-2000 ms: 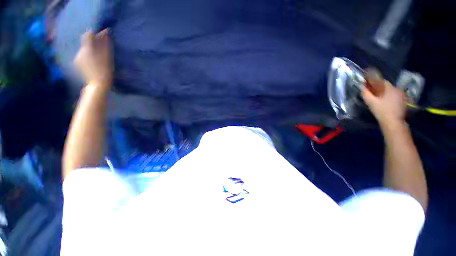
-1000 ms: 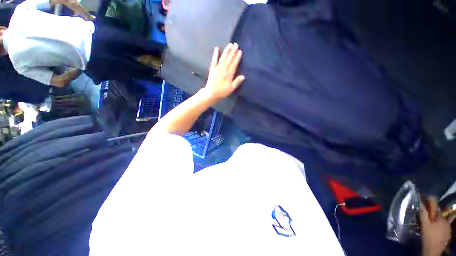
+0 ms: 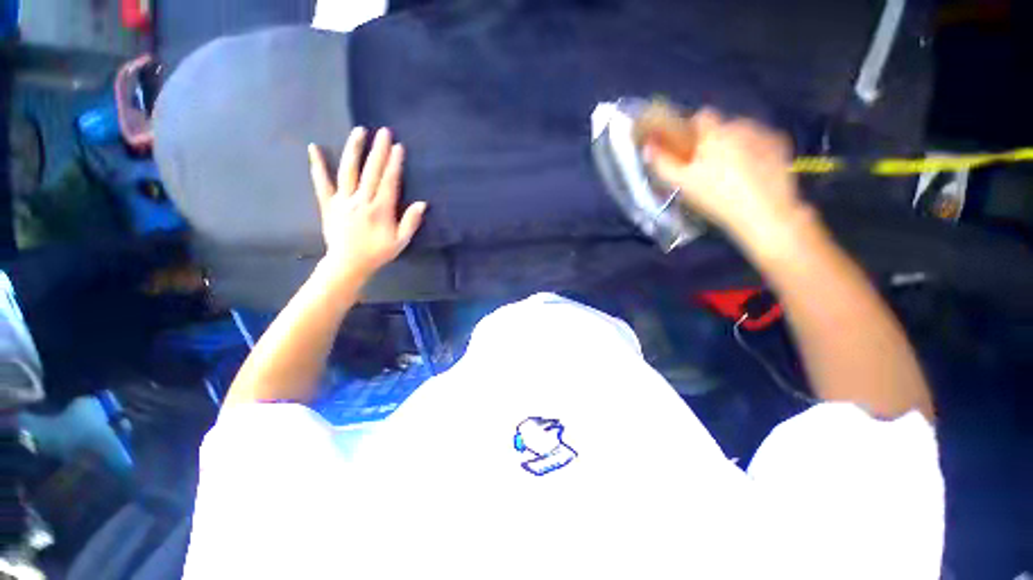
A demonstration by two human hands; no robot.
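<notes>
A dark navy jacket [image 3: 487,147] lies spread over the grey padded pressing board [image 3: 244,136], whose rounded end shows at left. My left hand [image 3: 365,206] lies flat with fingers spread across the jacket's left edge and the board, holding nothing. My right hand [image 3: 731,170] grips the brown handle of the silver steam iron [image 3: 634,176], which is over the right part of the jacket, slightly blurred. I cannot tell whether its sole touches the cloth. A yellow hose [image 3: 940,162] runs off to the right behind my right hand.
The iron rest [image 3: 942,190] is at right on the dark table. A red object [image 3: 742,304] with a thin cord is at the table's near edge. Blue crates [image 3: 380,391] stand below the board. A pale strip [image 3: 881,51] lies at upper right. Dark garments [image 3: 136,544] show at lower left.
The view has turned back to the board. The iron in my right hand has moved from beyond the jacket's right side onto its right part. My left hand still rests at the jacket's left edge.
</notes>
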